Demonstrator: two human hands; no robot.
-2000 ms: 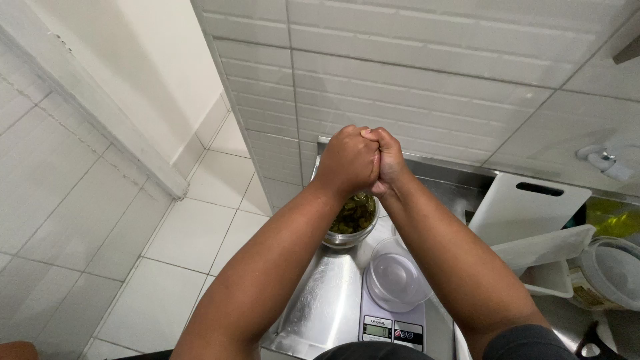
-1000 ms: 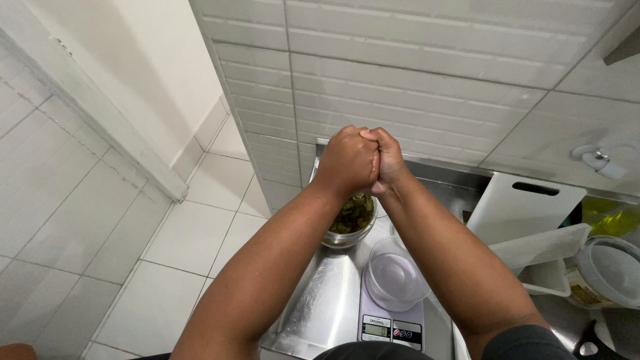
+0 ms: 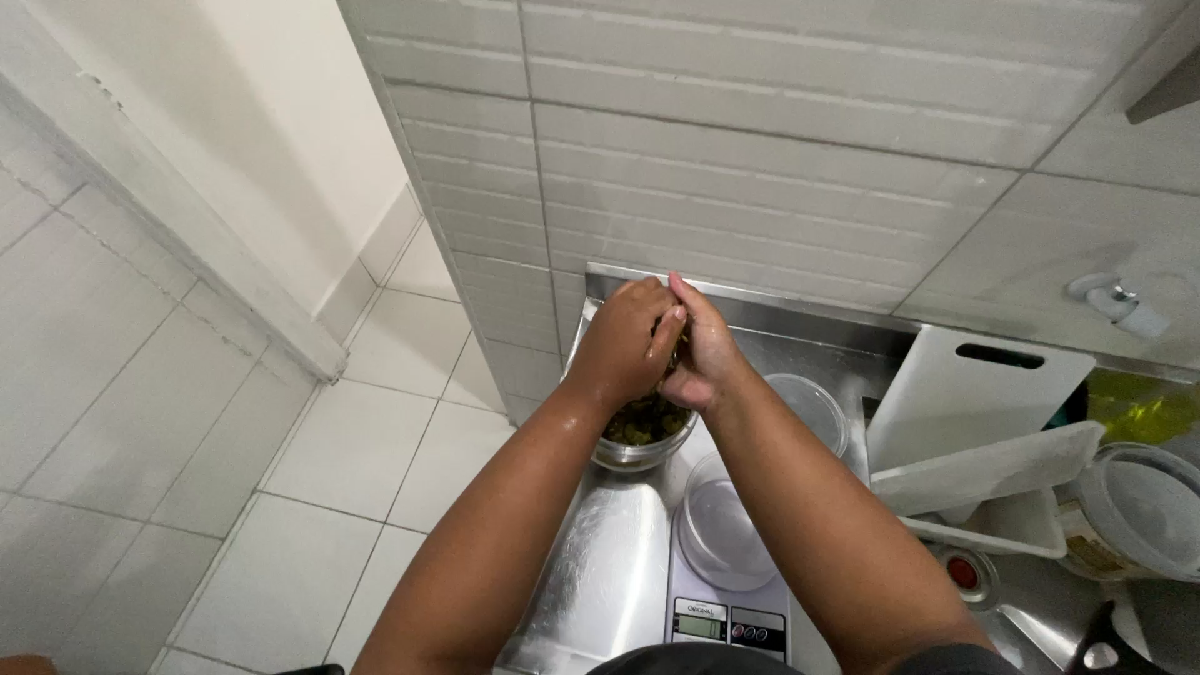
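Observation:
My left hand [image 3: 626, 345] and my right hand [image 3: 705, 349] are cupped together over a round clear bowl [image 3: 636, 457], with dark green chopped food [image 3: 677, 349] between the palms. More of the same wet-looking food [image 3: 649, 422] lies in the bowl below. Beside the bowl, nearer to me, an empty clear round container [image 3: 727, 534] rests on a digital kitchen scale [image 3: 689, 595]. My right forearm covers part of that container.
A round clear lid or container [image 3: 808, 412] lies on the steel counter [image 3: 600, 562]. At the right stand a white cutting board [image 3: 975, 394], white plastic trays [image 3: 994, 469], a clear tub [image 3: 1144, 497] and a sink drain [image 3: 964, 574]. A tiled wall [image 3: 750, 187] rises behind.
My hands were clasped tightly together; now they have parted somewhat and the dark green food shows between them. The arms have hardly moved.

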